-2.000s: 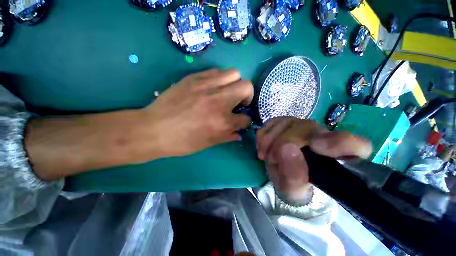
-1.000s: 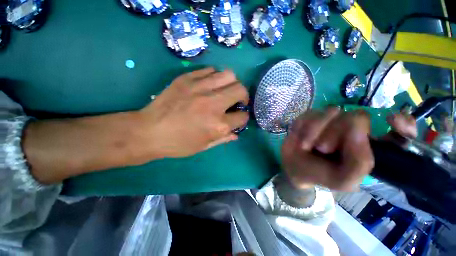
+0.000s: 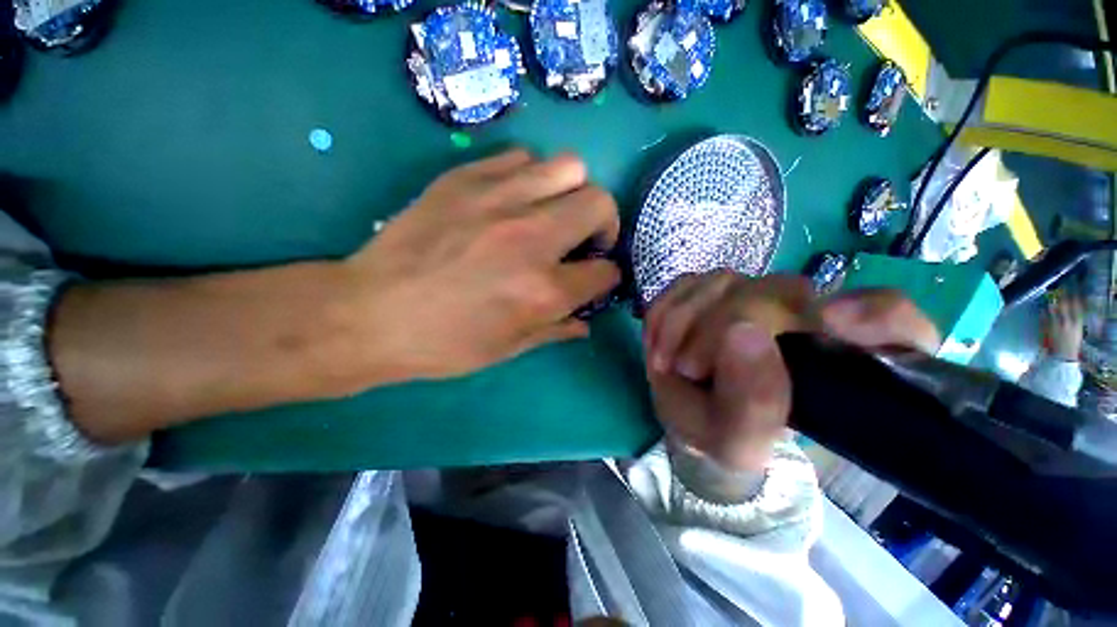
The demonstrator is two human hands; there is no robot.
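Observation:
My left hand lies over the green mat with its fingers curled around a dark-rimmed circuit-board module, mostly hidden beneath the fingers. My right hand grips the thick black electric screwdriver, which runs off to the lower right. Its tip is hidden by the hand. The round silver screw dish sits just right of my left fingertips, with small screws in it. My right hand overlaps the dish's near edge.
Several blue modules stand along the far side of the mat and down its right. A teal box, a crumpled clear bag, black cables and a yellow post are at the right. Another person's hand shows at far right.
My right hand and the screwdriver moved right, away from the module, and are now back left by the dish's near edge. My left hand has stayed on the module.

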